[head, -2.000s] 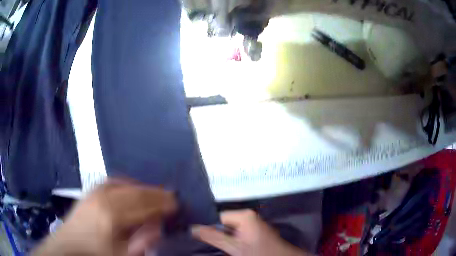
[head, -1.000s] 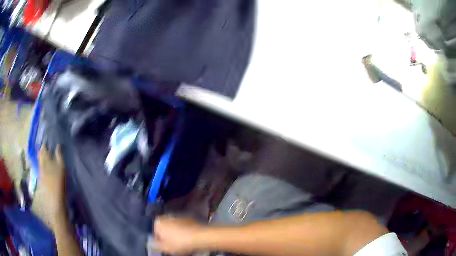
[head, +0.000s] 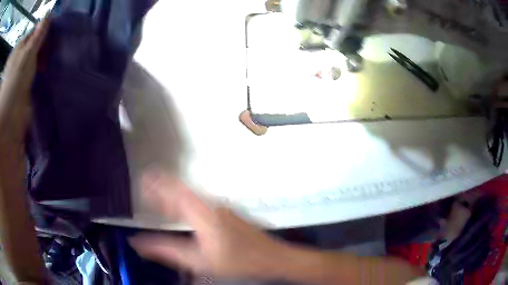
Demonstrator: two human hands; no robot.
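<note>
The dark navy panel stack [head: 81, 111] hangs over the left end of the white table. My left hand [head: 33, 50] is at its upper left, fingers on the cloth, partly cut off by the picture's edge; its grip cannot be made out. My right hand [head: 189, 228] is blurred at the table's front edge, fingers apart and empty, just right of the stack's lower end. The sewing machine head [head: 340, 28] stands at the top, with no cloth under the needle area.
Black thread snips [head: 415, 69] lie on the cream machine bed [head: 384, 100]. The slide plate [head: 281, 118] has a brown piece at its left end. Black-looped scissors [head: 496, 139] are at the right. Red basket [head: 406, 253] is below right, blue basket [head: 123, 259] below left.
The view has swung back from the blue basket to the table. The long panel in front of the machine is gone from there. My hands have moved from the basket to the table's left side.
</note>
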